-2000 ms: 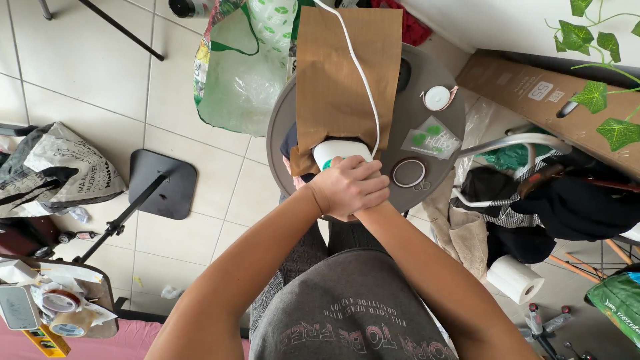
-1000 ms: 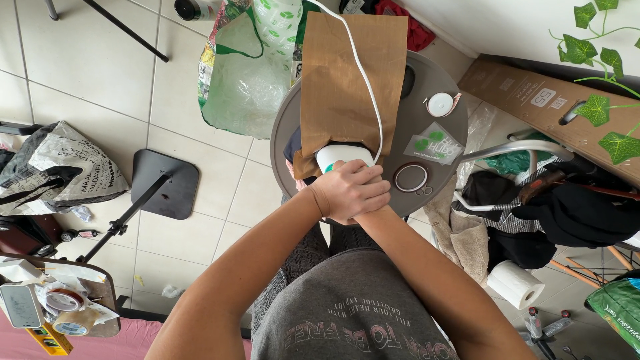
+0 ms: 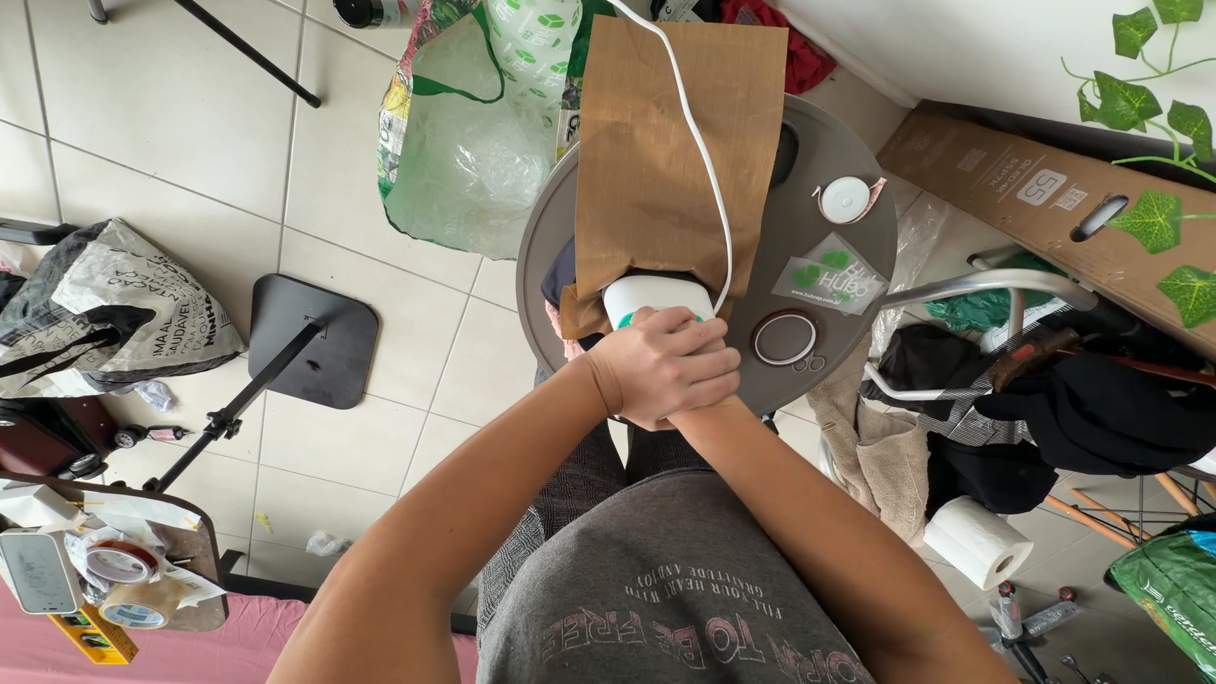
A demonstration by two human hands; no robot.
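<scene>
Both my hands are clasped over a small white heat press or mini iron (image 3: 655,296) with a teal part and a white cord. My left hand (image 3: 660,366) lies on top, its fingers wrapped over my right hand (image 3: 708,380), which is mostly hidden. The appliance rests on a brown sheet (image 3: 674,180), wrinkled near its lower end, over a round grey table (image 3: 845,142). Dark and pink fabric (image 3: 562,275) shows at the sheet's lower left. Right of the sheet are transfer film pieces with green print (image 3: 831,275), a roll of tape (image 3: 784,338) and small scissors (image 3: 807,362).
A tape measure (image 3: 845,200) lies on the table's right side. An open plastic-lined bag (image 3: 456,180) stands left of the table. To the right are a long cardboard box (image 3: 1035,190), a metal-framed chair (image 3: 997,280) with dark clothes, and a paper roll (image 3: 978,541).
</scene>
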